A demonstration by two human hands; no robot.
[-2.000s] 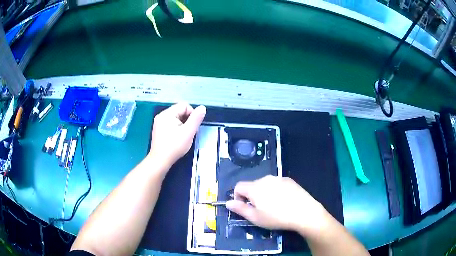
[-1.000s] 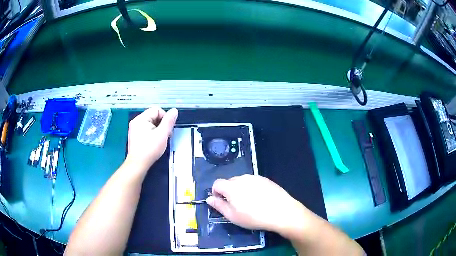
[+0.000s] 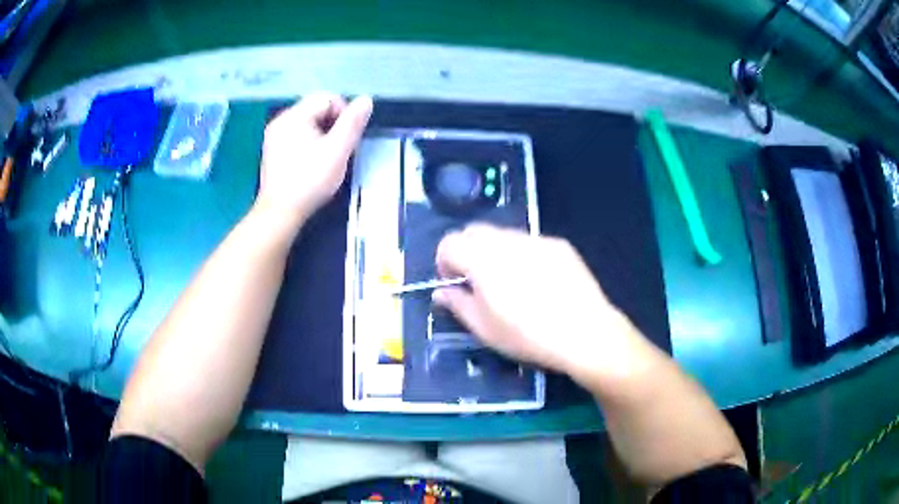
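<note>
The opened laptop or tablet chassis (image 3: 473,402) lies flat on the black mat (image 3: 601,217). It has a silver-white rim, a pale strip on the left with a yellow-orange patch (image 3: 392,349), and a black round part (image 3: 458,183) near the far end. My right hand (image 3: 522,295) is over the middle of the chassis, shut on thin tweezers (image 3: 426,286) that point left, tips at the yellow patch. My left hand (image 3: 308,153) is curled at the chassis's far left corner, thumb up; whether it holds anything cannot be seen.
A blue tray (image 3: 119,128), a clear plastic box (image 3: 191,140) and small metal pieces (image 3: 85,214) lie left, with a black cable. A green strip (image 3: 682,187), a black strip (image 3: 757,251) and black-framed panels (image 3: 833,256) lie right. A black hook-like part hangs at upper right.
The camera view has tilted down, so the bench sits higher and my lap shows. My right hand has lifted slightly and moved toward the chassis's far end, and the tweezers slant more.
</note>
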